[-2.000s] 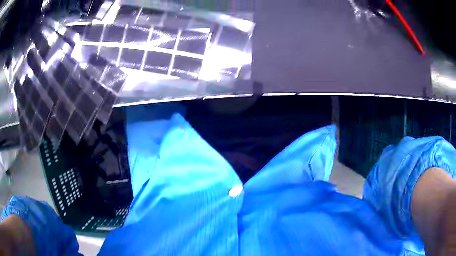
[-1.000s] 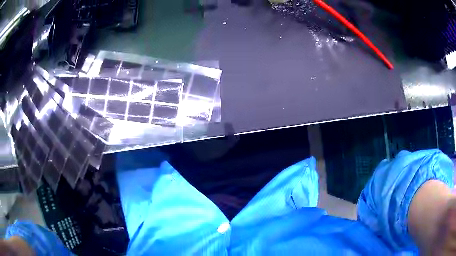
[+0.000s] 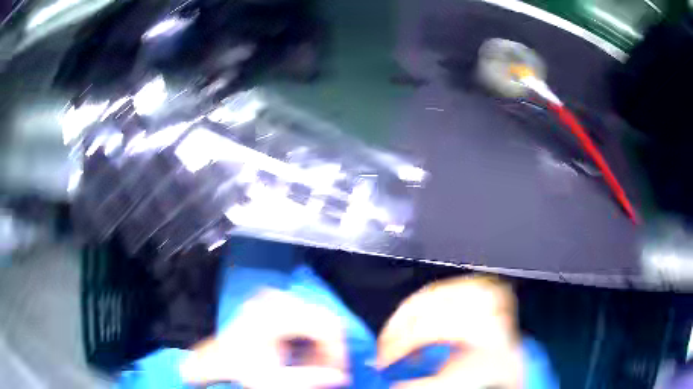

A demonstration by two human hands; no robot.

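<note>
My left hand (image 3: 277, 338) and my right hand (image 3: 456, 327) are blurred at the bottom middle, bare, close together over my blue smock. Their fingers look curled, and I cannot tell if they hold anything. Die-cut pad sheets (image 3: 304, 190) lie at the left of the bench, bright with glare, with dark rectangles. More sheets (image 3: 144, 190) fan toward the front edge at the far left.
A red-handled brush (image 3: 596, 159) rests with its yellow-orange tip in a small round cup (image 3: 498, 67) on the dark mat (image 3: 486, 205). Blurred black parts (image 3: 251, 38) lie at the back left. A dark green crate (image 3: 106, 311) stands below the bench at the left.
Both hands have come from the lower corners to the bottom middle. The view has shifted, so the bench edge sits lower and the whole brush and cup now show.
</note>
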